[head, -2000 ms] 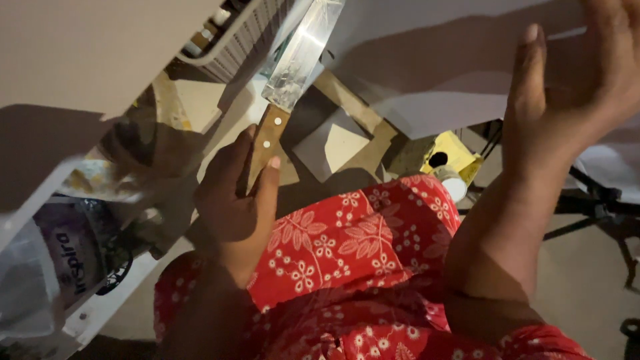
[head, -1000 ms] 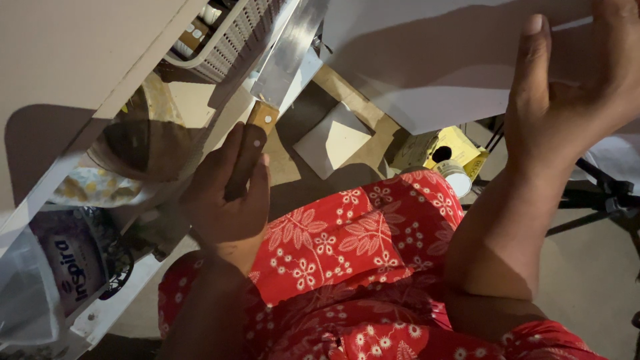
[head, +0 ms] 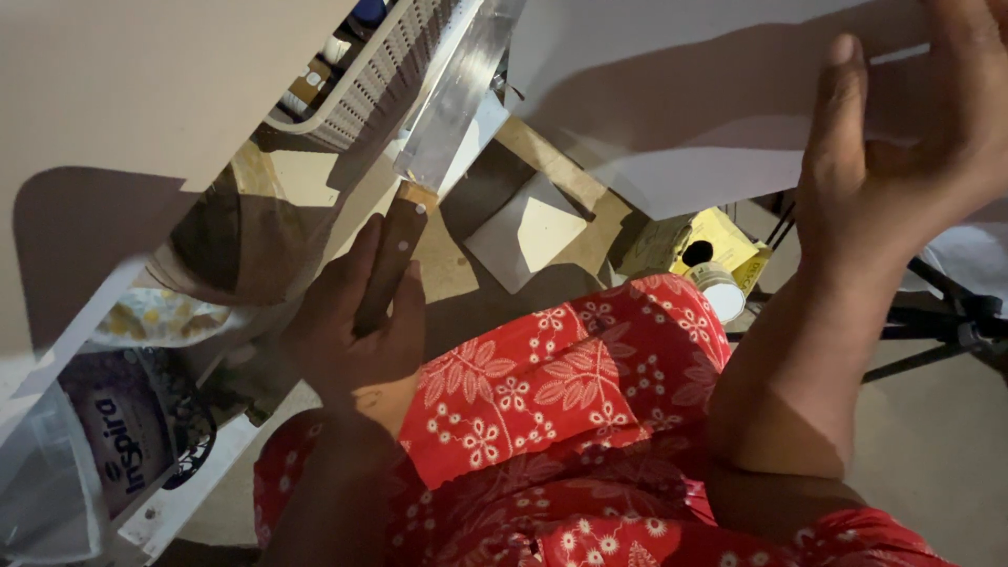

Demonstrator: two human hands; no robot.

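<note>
My left hand [head: 354,315] is closed around the riveted wooden handle of a large metal blade [head: 457,94], which looks like a knife or spatula. The blade points up and away, between a perforated plastic basket [head: 378,79] and a pale panel [head: 598,87]; its far end is cut off by the frame. At the upper right my right hand [head: 898,134] is raised with thumb and fingers apart, nothing visible in it, some fingertips out of frame. Its shadow falls on the panel.
Small containers fill the basket. At left are a pale surface [head: 118,94], a round brown container [head: 236,228] and a purple package [head: 118,425]. Below lie a white square [head: 528,232], a yellow box [head: 720,240] and a small can [head: 717,291]. Black metal legs [head: 937,315] stand at right.
Both hands keep nearly the same pose, with the left still around the wooden handle. No object has plainly been let go or picked up.
</note>
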